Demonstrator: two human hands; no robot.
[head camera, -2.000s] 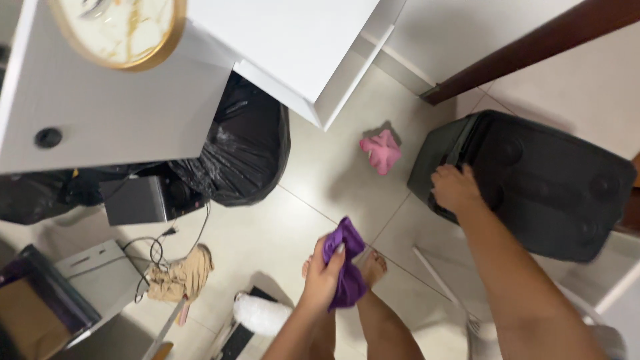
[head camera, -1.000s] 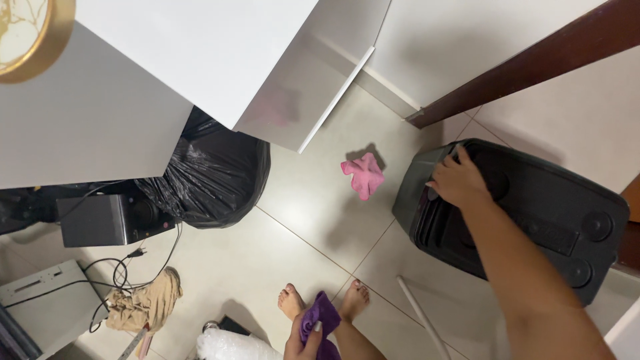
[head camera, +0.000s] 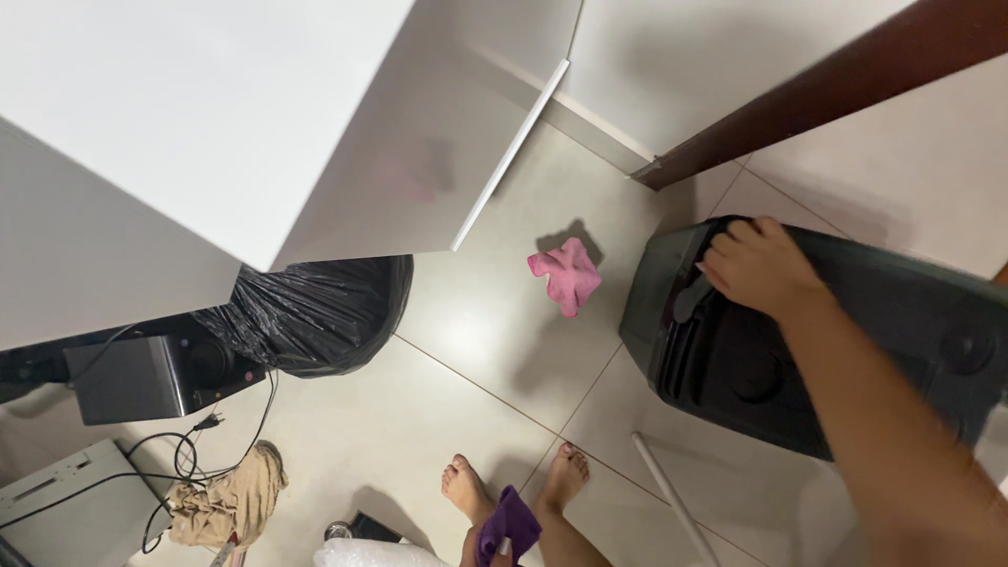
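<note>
My left hand (head camera: 501, 554) shows only partly at the bottom edge, its thumb pressed on a purple cloth (head camera: 510, 523) above my bare feet. On the right, my right hand (head camera: 757, 264) grips the edge of a large black plastic speaker case (head camera: 890, 315), fingers curled over its handle end. Between the case and a white cabinet, a pink cloth (head camera: 570, 276) lies crumpled on the tiled floor.
A white cabinet (head camera: 189, 94) fills the upper left, with a black plastic bag (head camera: 339, 315) below it. A black box-shaped speaker (head camera: 134, 378), cables, a beige cloth (head camera: 236, 496) and bubble wrap (head camera: 374, 554) are at lower left. A white pole (head camera: 673, 496) lies near the case; a dark wooden door frame (head camera: 827, 87) stands behind.
My left hand and the purple cloth have moved down toward the bottom edge. My right hand remains at the case's end. The view has shifted.
</note>
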